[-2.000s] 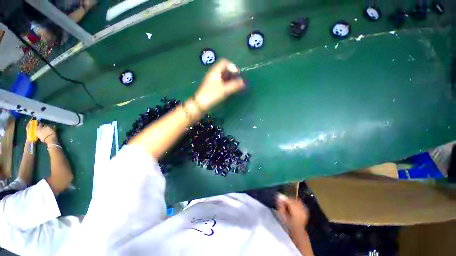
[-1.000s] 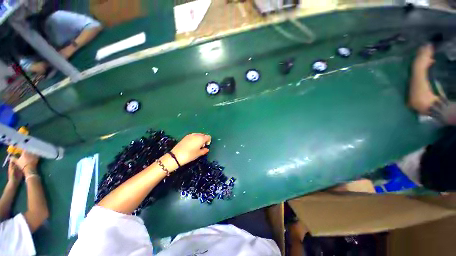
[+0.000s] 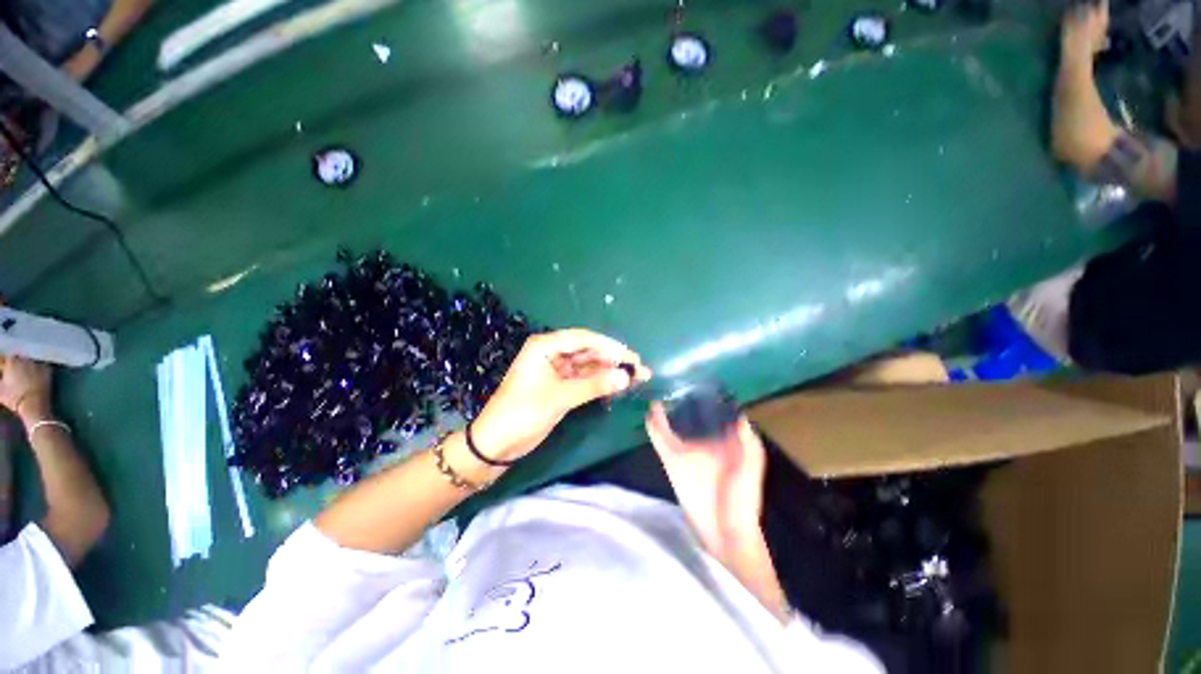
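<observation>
My right hand (image 3: 718, 481) holds a round black housing (image 3: 699, 410) in its fingers over the near edge of the green worktop (image 3: 632, 250). My left hand (image 3: 560, 388) is just left of it, thumb and fingertips pinched on a small black piece (image 3: 638, 371), blurred and partly hidden. The two hands are close but apart. A large heap of small glossy black pieces (image 3: 356, 369) lies on the worktop, left of and behind my left hand.
Round units with white faces (image 3: 573, 95) and dark lumps (image 3: 623, 84) stand on the belt (image 3: 435, 132). Pale strips (image 3: 185, 448) lie left of the heap. An open carton (image 3: 948, 441) with black housings is at my right. Other people's arms show at both sides.
My left hand has moved from the heap toward the near edge. My right hand has come up from the carton with a housing. A dark unit now stands beside a white-faced one, unlike two seconds ago.
</observation>
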